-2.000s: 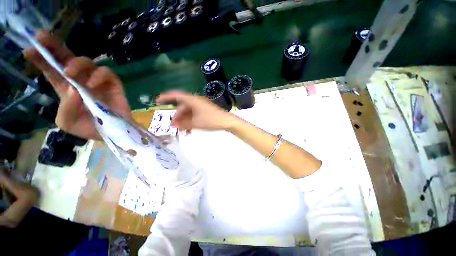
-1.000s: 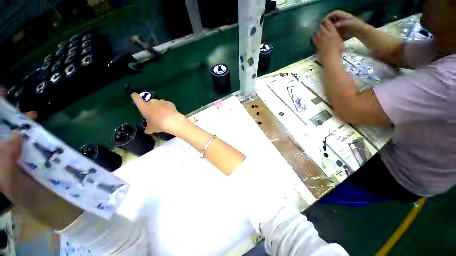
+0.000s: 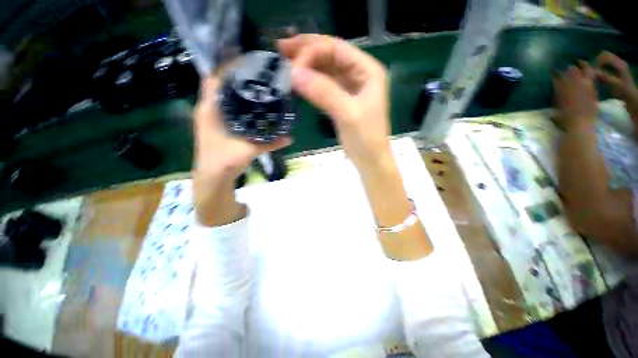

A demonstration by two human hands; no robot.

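My left hand (image 3: pixel 222 150) holds a black cylindrical unit (image 3: pixel 257 98) up, its round end face towards me. The face has dark and silvery marks and a dotted rim; blur hides detail. A whitish sticker sheet (image 3: pixel 206 28) stands up behind the unit, on the left hand's side. My right hand (image 3: pixel 343 80) is at the unit's upper right edge, thumb and forefinger bent close to the rim. Whether it pinches a sticker or touches the unit cannot be made out. A printed sticker sheet (image 3: pixel 157 262) lies flat on the bench at left.
A green conveyor belt (image 3: pixel 318 143) crosses behind, with black units on it. A tray of units (image 3: pixel 143 73) is beyond. A dotted white post (image 3: pixel 465 73) stands right of my hands. Another person's hands (image 3: pixel 584 87) are at far right. Black items (image 3: pixel 31 238) lie far left.
My right hand has come back from the belt to beside the left. A black unit is now in my left hand, raised with the sheet behind it. The view has turned left.
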